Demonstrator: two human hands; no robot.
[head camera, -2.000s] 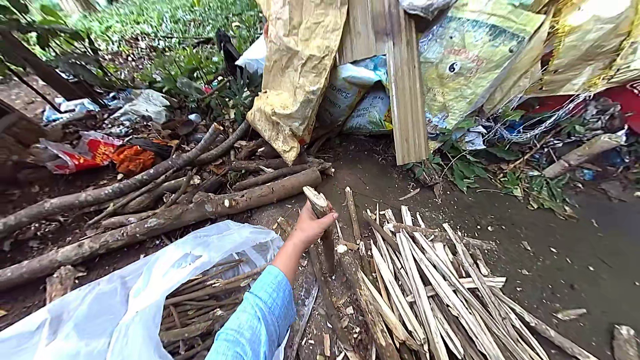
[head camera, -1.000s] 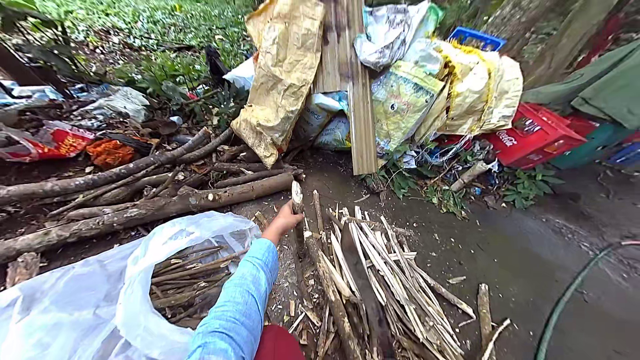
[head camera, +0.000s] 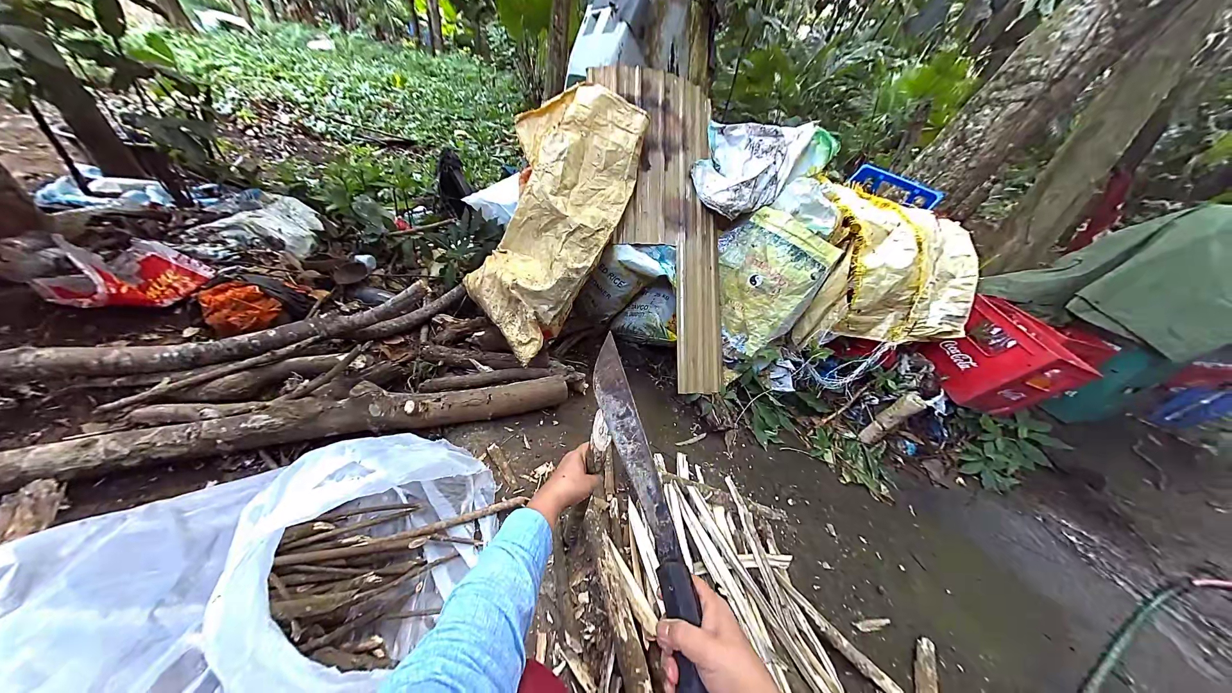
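My left hand (head camera: 570, 478), in a light blue sleeve, grips the upper part of a short wooden stick (head camera: 599, 438) that stands roughly upright, its pale cut end on top. In my right hand (head camera: 707, 640) is the black handle of a machete (head camera: 630, 433), its dark, stained blade pointing up and away, just right of the stick. Split pale wood sticks (head camera: 746, 568) lie on the ground beneath and right of the machete. To the left, a white plastic sack (head camera: 241, 568) lies with its mouth spread around thin brown branches (head camera: 356, 568).
Thick logs (head camera: 289, 423) lie at the left, beyond the sack. Farther off are a yellowed woven sack (head camera: 573, 212), a slatted wooden panel (head camera: 698, 289), stuffed sacks (head camera: 895, 269) and a red plastic crate (head camera: 1001, 356). A green hose (head camera: 1126, 635) lies at the lower right.
My right hand with the machete has come into view at the lower middle. My left hand still holds the upright stick. The view has shifted, showing more of the background.
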